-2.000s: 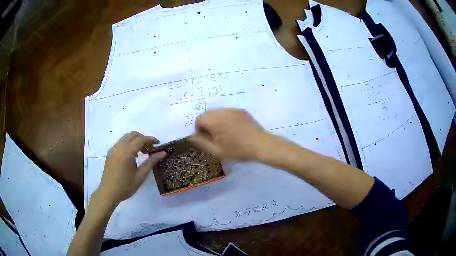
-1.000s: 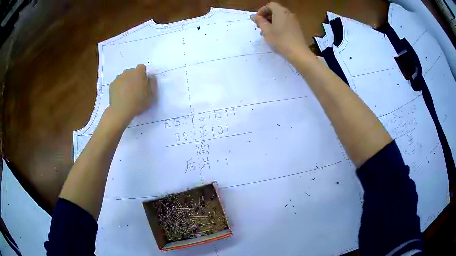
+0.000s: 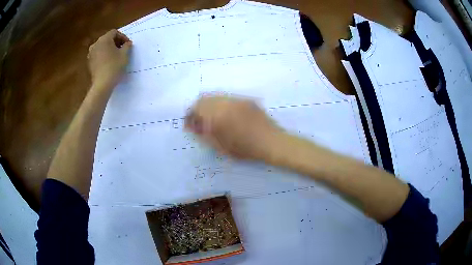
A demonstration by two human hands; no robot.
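The wide white body pattern [image 3: 155, 103] lies flat in front of me, with neck and armhole curves and drawn cross lines. My left hand [image 3: 109, 57] is at its upper left corner, thumb and fingertips together at the edge; whether they hold anything is hidden. My right hand [image 3: 230, 127] is blurred above the middle of the pattern, fingers bent in; I cannot tell if a pin is in them. The open pin box [image 3: 199, 230], full of pins, sits on the lower part of the pattern.
Brown table [image 3: 46, 67] shows at the left and top. White pattern pieces [image 3: 403, 88] with dark fabric [image 3: 380, 119] beneath lie at the right. Another white piece [image 3: 18, 217] lies at the lower left. Dark fabric [image 3: 310, 32] shows by the right armhole.
My left hand has opened out from a fist shape and moved up and left to the corner. My right hand has come from the upper right corner down to the middle. Both hands have left the box.
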